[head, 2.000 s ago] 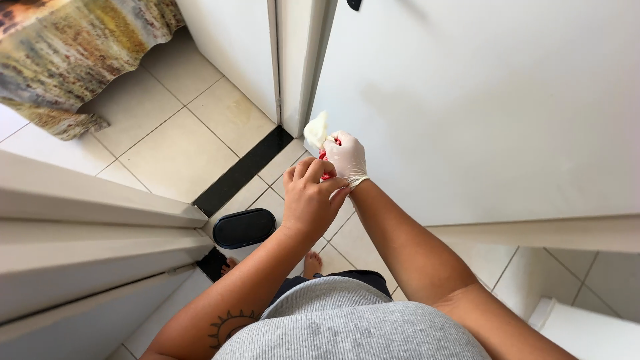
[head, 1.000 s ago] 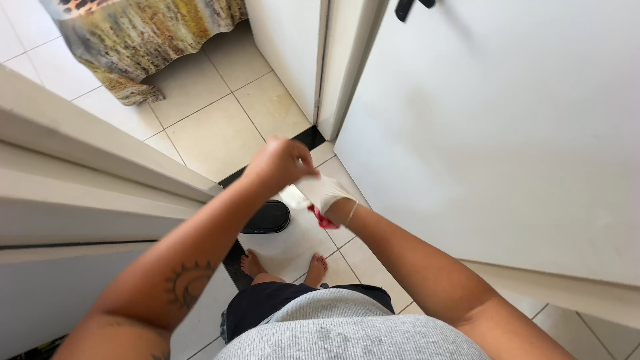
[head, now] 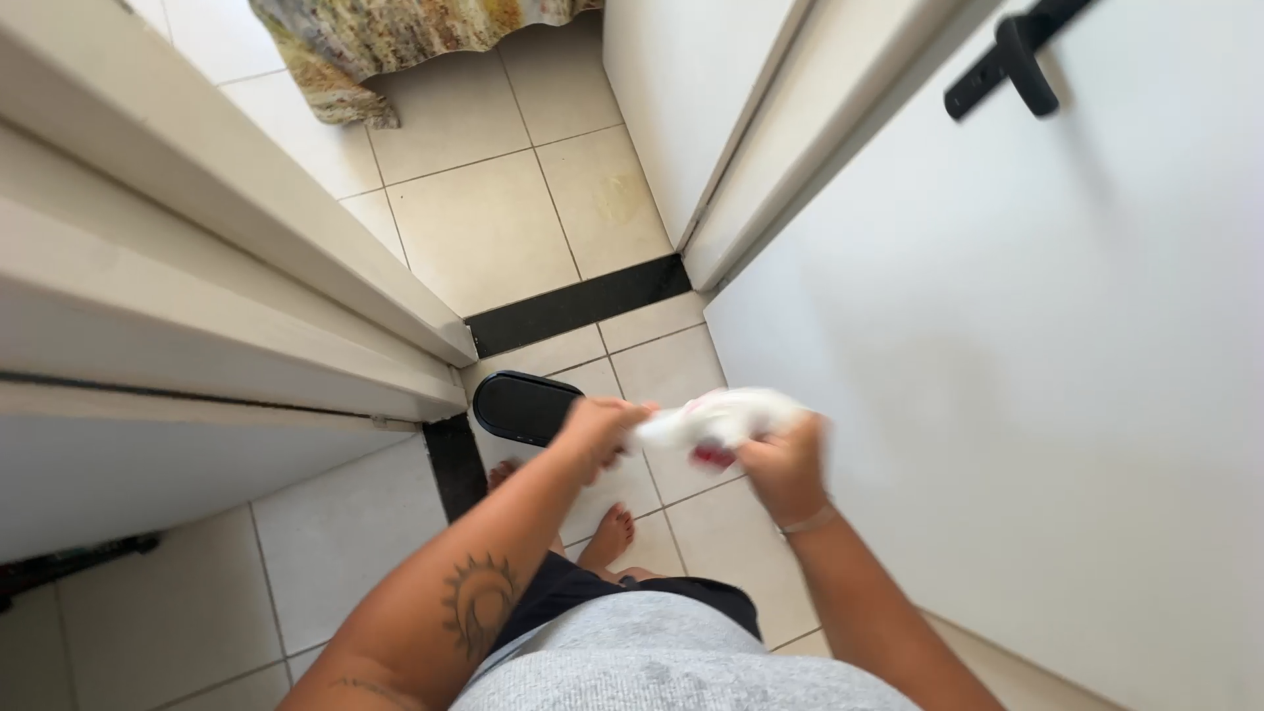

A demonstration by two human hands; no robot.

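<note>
A white disposable glove [head: 746, 407], blurred by motion, is stretched between my two hands. Its one end is pinched in the fingers of my left hand [head: 600, 434], which is bare. My right hand [head: 793, 464] grips the other end, and its wrist and back are bare, with a thin bracelet at the wrist. A small red thing [head: 713, 455] shows at the underside of the glove, close to my right fingers; what it is cannot be told.
A white door [head: 1037, 375] with a black handle [head: 1017, 64] stands on the right. Ahead, a dark threshold strip [head: 583, 304] crosses the tiled floor. A black oval-topped object [head: 523, 407] is by my feet. Door frame parts [head: 247, 217] rise on the left; patterned cloth [head: 425, 39] hangs beyond.
The glove was on my right hand in both earlier frames; now it is off and held between both hands. My left hand has let the wrist area go and pulls at the glove's end.
</note>
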